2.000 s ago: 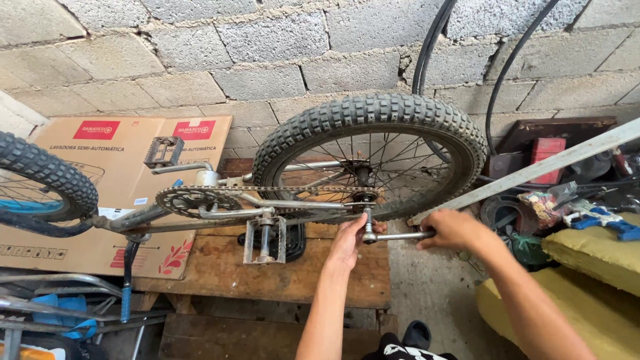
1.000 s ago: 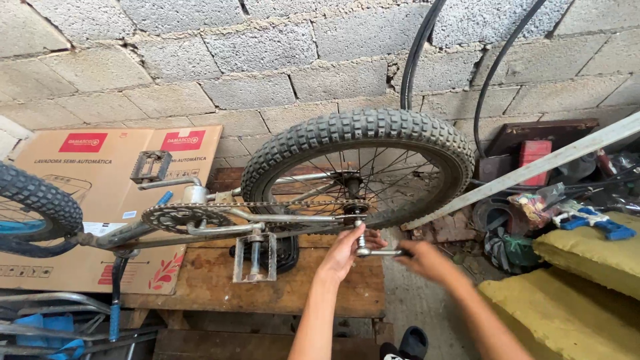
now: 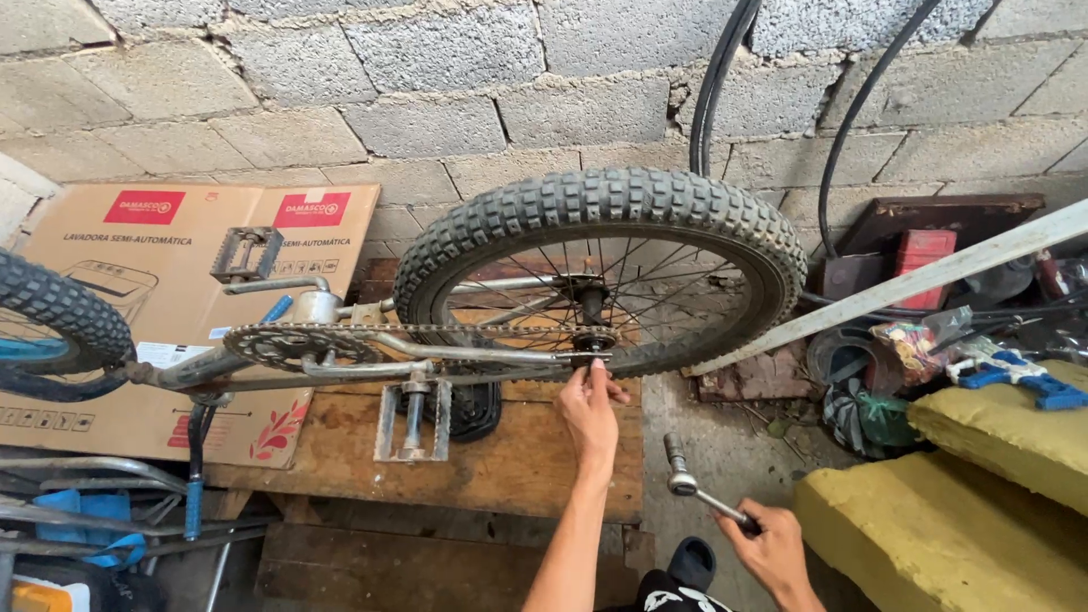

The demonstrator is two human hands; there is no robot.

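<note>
A bicycle lies upside down on a wooden bench, its knobby rear wheel (image 3: 599,200) toward the wall. My left hand (image 3: 591,408) has its fingertips at the axle end by the rear dropout (image 3: 586,357); whether they pinch a nut there cannot be told. My right hand (image 3: 765,540) grips the dark handle of a socket ratchet (image 3: 682,484), whose socket points up and away from the bicycle, below and right of the wheel. The chain (image 3: 476,330) runs from the chainring (image 3: 293,347) to the rear hub (image 3: 591,306). A metal pedal (image 3: 414,421) hangs over the bench.
The wooden bench (image 3: 340,442) holds the bicycle, with flattened cardboard (image 3: 221,425) at left. A concrete block wall (image 3: 433,127) stands behind. A pale metal bar (image 3: 892,285) slants at right, near yellow foam blocks (image 3: 918,527) and a red box (image 3: 925,268). Metal tubes (image 3: 93,484) lie lower left.
The ratchet, earlier at the rear axle between both hands, has come away from it toward the lower right in my right hand. My left hand remains at the axle.
</note>
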